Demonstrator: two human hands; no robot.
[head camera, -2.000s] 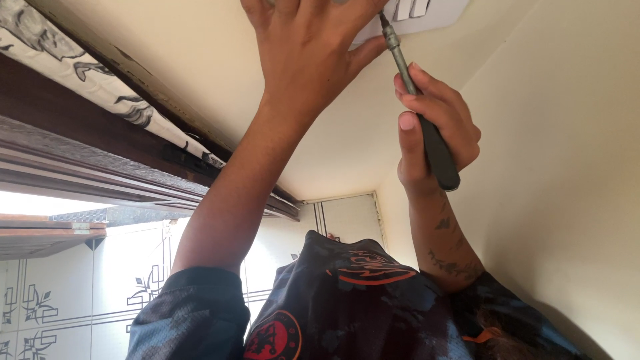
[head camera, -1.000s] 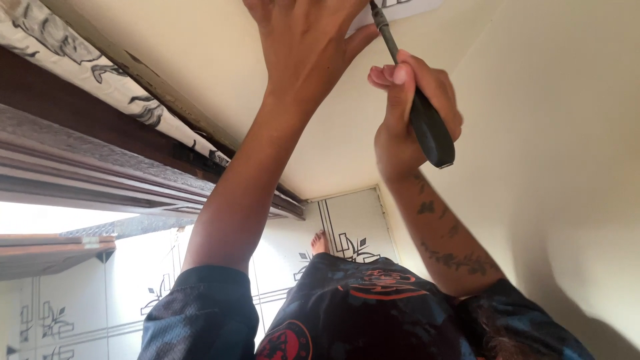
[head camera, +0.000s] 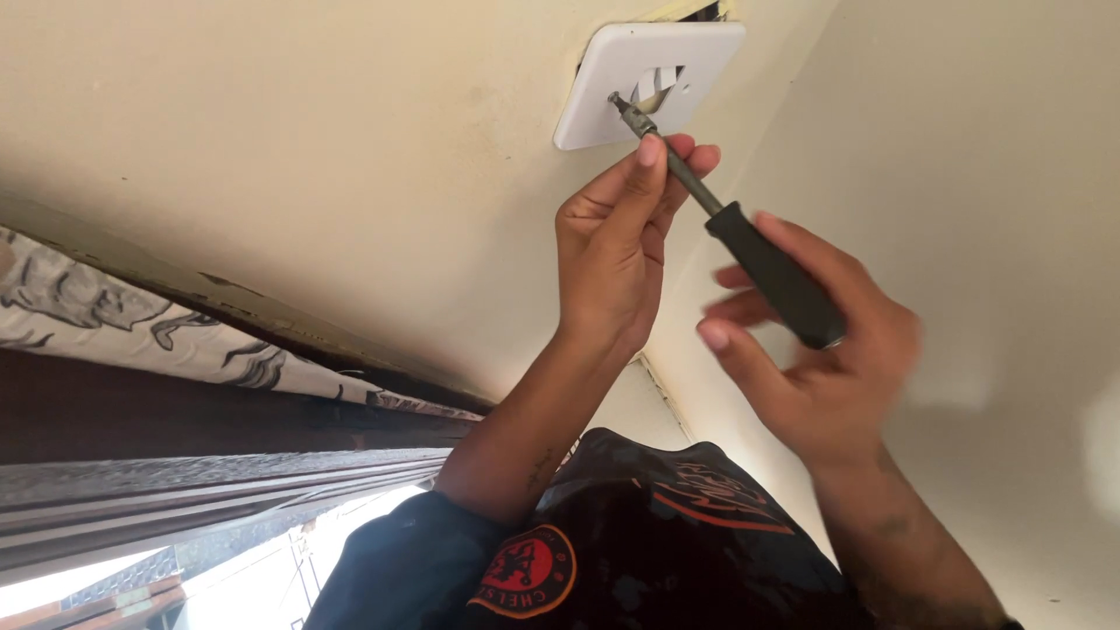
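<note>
A white wall plate (head camera: 591, 96) with a rectangular opening in its middle lies against the cream wall. The tip of a screwdriver (head camera: 770, 271) with a black handle and a metal shaft meets the screw (head camera: 613, 97) at the plate's left hole. My left hand (head camera: 626, 236) pinches the shaft near its tip between thumb and fingers. Around the black handle my right hand (head camera: 822, 341) is loosely placed, its fingers partly spread and slightly blurred; the handle rests against the forefinger side.
A gap in the wall (head camera: 704, 12) shows above the plate's upper edge. Patterned cloth (head camera: 175, 315) runs along a dark wooden frame (head camera: 219, 407) at the left. Another wall (head camera: 945, 192) meets this one at a corner on the right.
My left hand has moved from the plate to the screwdriver's shaft. My right hand's fingers have loosened around the handle. The view has shifted, showing the whole plate.
</note>
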